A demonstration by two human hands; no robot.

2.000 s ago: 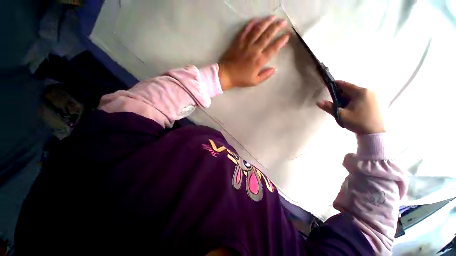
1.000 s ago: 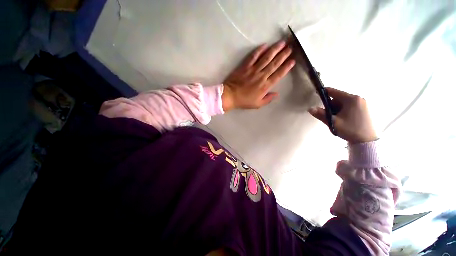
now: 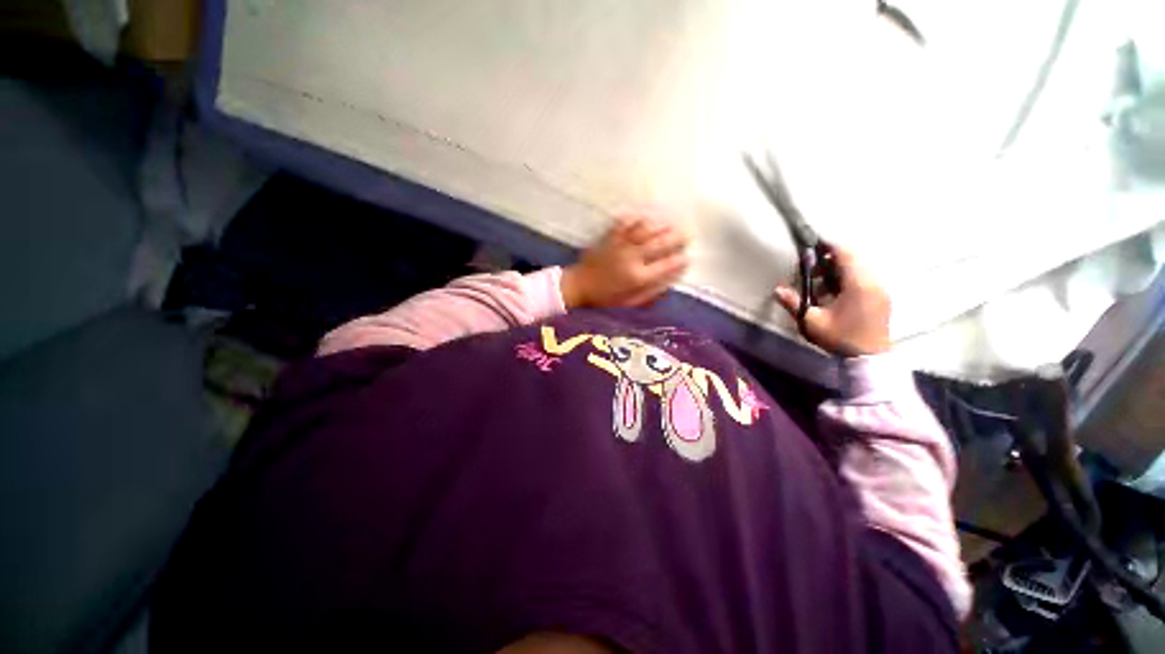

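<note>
Cream-white fabric (image 3: pixel 511 90) covers most of the table and glares bright on the right. My right hand (image 3: pixel 846 304) holds the black handles of the fabric shears (image 3: pixel 802 236) near the table's near edge. The blades point up and away over the cloth and are blurred. My left hand (image 3: pixel 629 262) lies at the near edge of the fabric with its fingers curled. It is blurred, and I cannot tell if it holds the cloth's edge.
The purple-blue table cover (image 3: pixel 345 175) shows along the near edge. A small dark object (image 3: pixel 901 19) lies on the cloth at the top. A brown carton (image 3: pixel 162 28) is at upper left. Dark bundles and a black cord-like strap (image 3: pixel 1060 460) are beside the table.
The view has shifted. My left hand has left its flat spread on the cloth and moved to the near edge with fingers curled. My right hand has drawn the shears back towards me.
</note>
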